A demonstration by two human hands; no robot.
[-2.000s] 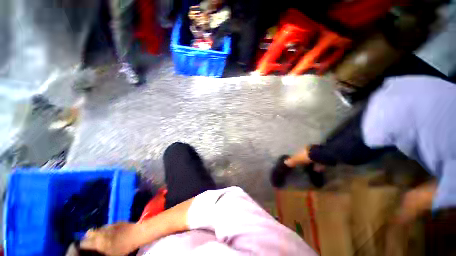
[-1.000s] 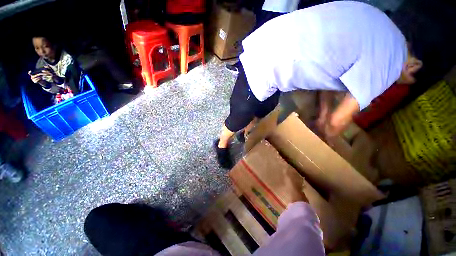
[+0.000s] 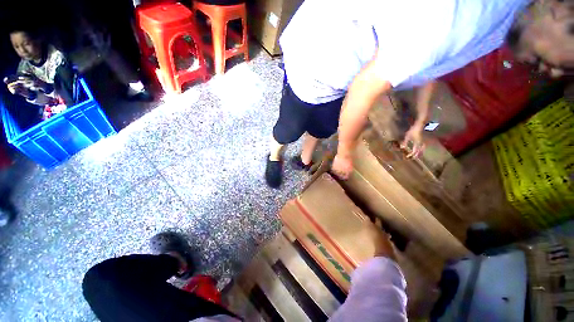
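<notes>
A brown closed carton with red lines and green print lies tilted on a wooden pallet in front of me. My right hand is at the carton's right edge, below the open box. Its sleeve covers part of the carton, and the fingers are too dark and blurred to tell whether they grip. My left hand is not in view. A long brown carton with raised flaps stands just beyond. A person in a white shirt bends over it, one hand on its near end and the other above it.
A blue crate with a child sitting in it is at the far left. Red and orange stools stand at the back. Yellow strapping bundles and a red sack are at right. My dark-clad knee is lower left.
The view has turned from the crate of black pieces towards the cartons. Since a second ago, the bending person has raised the head and set one hand on the long carton's near end.
</notes>
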